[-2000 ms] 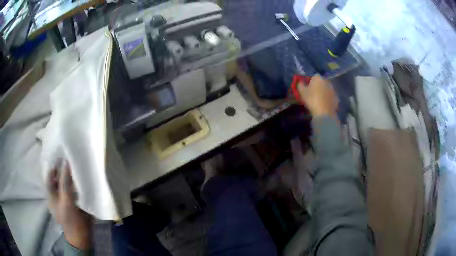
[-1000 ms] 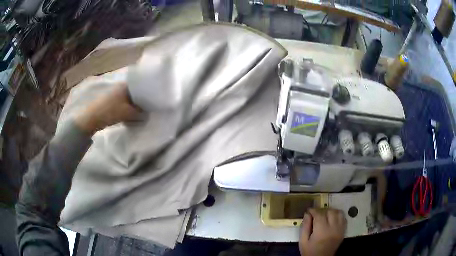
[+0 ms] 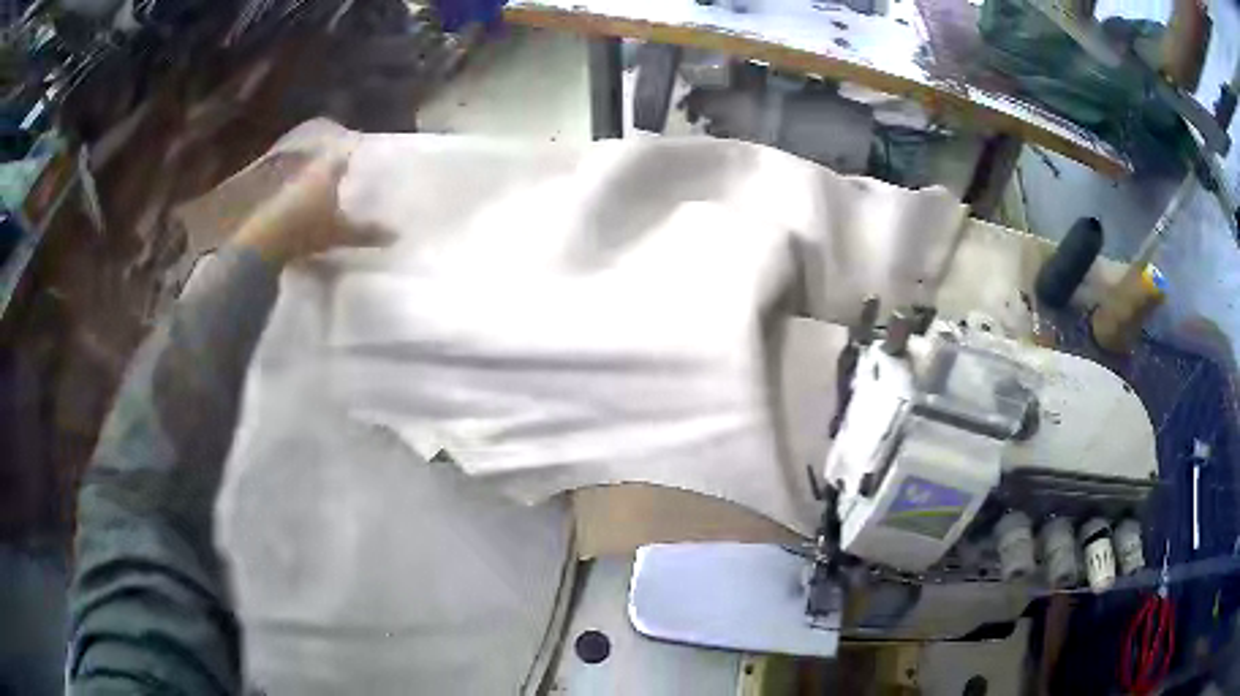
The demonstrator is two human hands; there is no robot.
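Note:
A large pale beige-grey fabric panel (image 3: 571, 313) spreads in folds over the machine table, its right part reaching behind and beside the overlock machine's white head (image 3: 918, 476). A strip of brown cloth (image 3: 666, 524) shows between its lower edge and the pale metal side cover (image 3: 734, 596). My left hand (image 3: 310, 218) is at the panel's far left corner, closed on the cloth, with the thumb side showing and the fingertips partly hidden. The presser foot area (image 3: 823, 578) is small and dark; the cloth edge lies close to it. My right hand is out of the picture.
Red-handled scissors (image 3: 1149, 642) and a thin silver tool (image 3: 1198, 492) lie right of the machine. A black thread cone (image 3: 1070, 261) and a yellow-orange one (image 3: 1129, 306) stand behind it. Dark cloth (image 3: 129, 272) is heaped at left. A wooden-edged table (image 3: 816, 75) stands beyond.
The view has shifted, so the machine sits lower and further right. The panel is spread wider across the table, with my left hand at its far left corner. My right hand has left the picture.

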